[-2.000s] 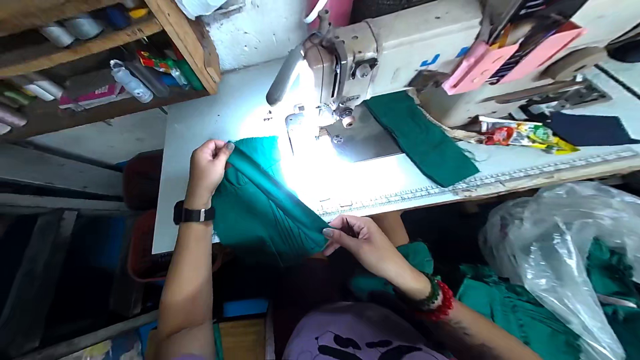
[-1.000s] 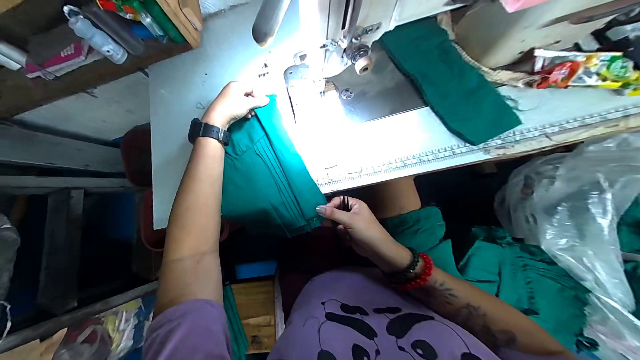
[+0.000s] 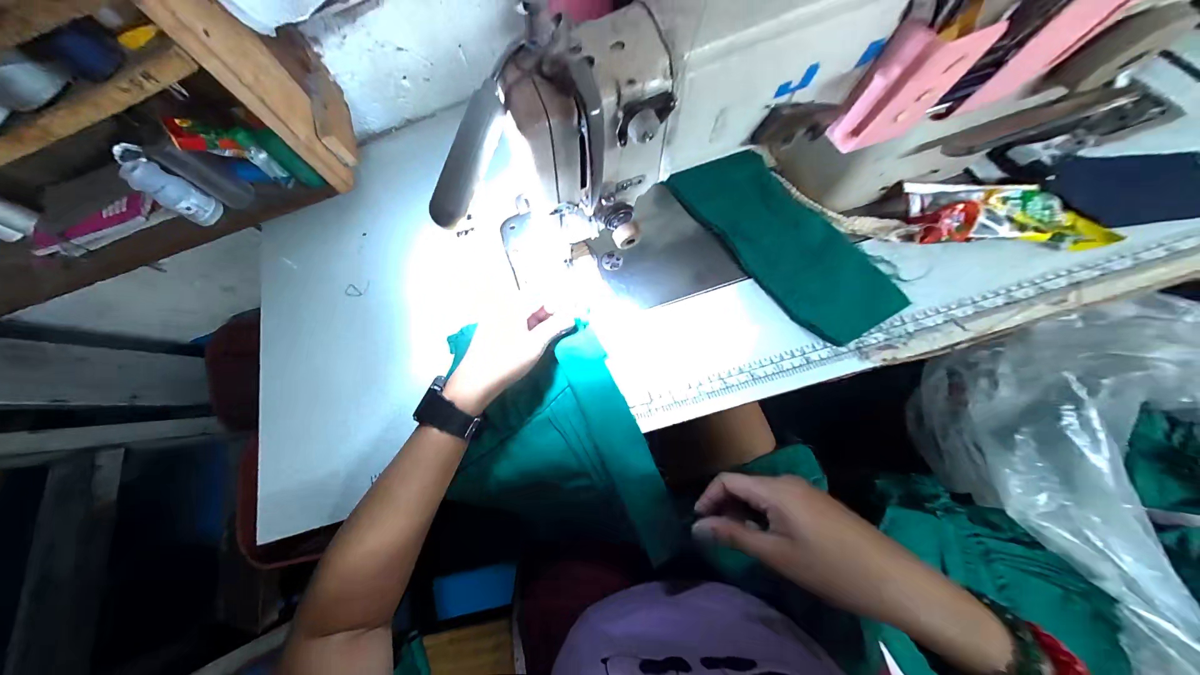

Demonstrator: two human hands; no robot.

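My left hand (image 3: 525, 342) pinches the upper end of a green fabric piece (image 3: 553, 431), close below the needle area of a sewing machine (image 3: 581, 122). The fabric hangs over the table's front edge toward my lap, with a flat band along its right side. My right hand (image 3: 759, 520) is off the cloth, right of the band's lower end, its thumb and fingers curled with a gap between them; nothing shows in it. A folded strip of darker green fabric (image 3: 797, 253) lies on the table right of the machine's needle. Glare from the lamp hides part of my left fingertips.
A measuring tape (image 3: 759, 366) runs along the table's front edge. Shiny colourful packets (image 3: 994, 216) and dark blue cloth (image 3: 1139, 187) lie at the right. Wooden shelves (image 3: 253, 75) stand at the upper left. A clear plastic bag (image 3: 1059, 422) and more green fabric (image 3: 1003, 562) are at the lower right.
My right hand has let go of the fabric's lower corner and moved away to the right. My left hand has brought the fabric's upper end nearer the needle area.
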